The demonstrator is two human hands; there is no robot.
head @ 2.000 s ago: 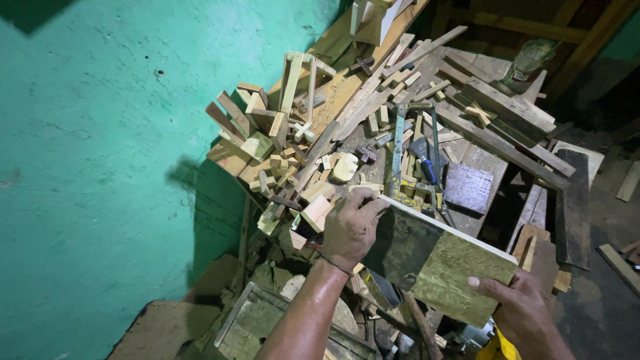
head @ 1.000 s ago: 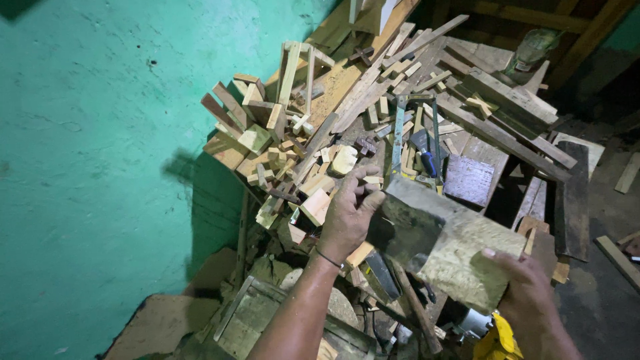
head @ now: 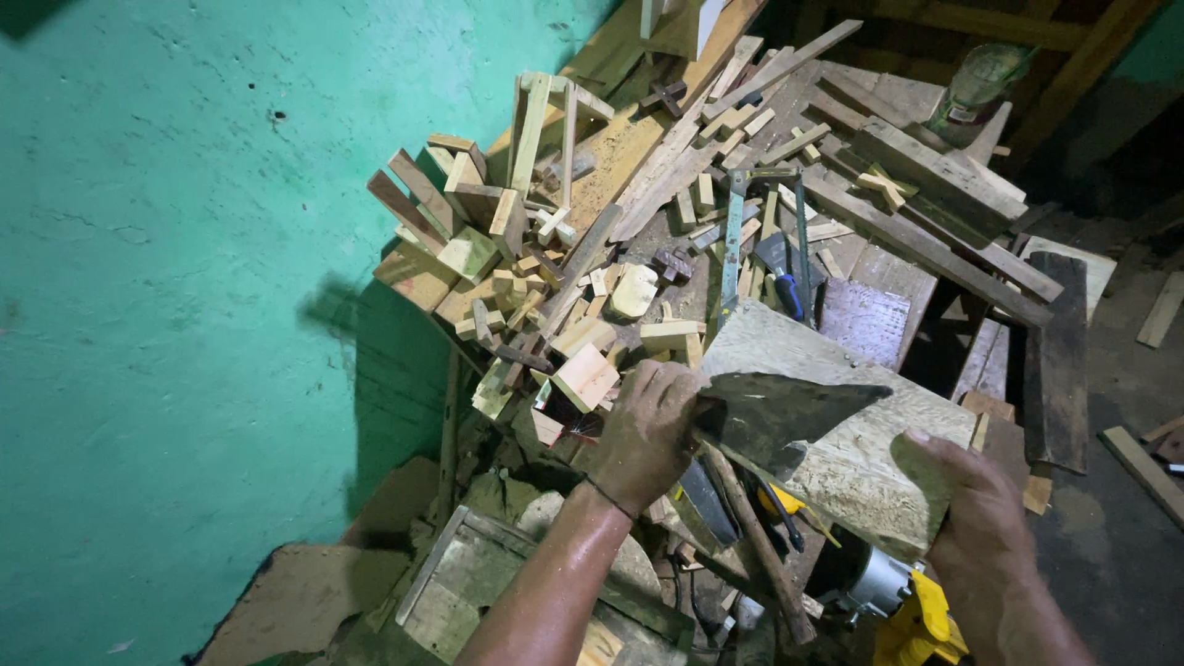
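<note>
My left hand (head: 652,430) grips the left end of a flat wooden board (head: 869,472), and a dark shadow falls across that end. At the board's right end, my right hand (head: 971,499) holds on with the thumb on the upper face. The board is tilted in the air above the cluttered work surface. Just beyond it lie a hacksaw frame (head: 733,245), a blue-handled tool (head: 788,294) and a whitish rectangular block (head: 865,322). Several small wood offcuts (head: 671,335) sit near my left hand.
A green wall (head: 185,277) stands at the left. Long wooden strips (head: 925,245) and a clear plastic bottle (head: 976,88) lie at the back right. Below are a wooden box-like frame (head: 472,573), a stick (head: 758,546) and a yellow-and-silver power tool (head: 879,583).
Both hands keep hold of the board while its tilt changes. A shadow shaped like a hand has shifted over its face.
</note>
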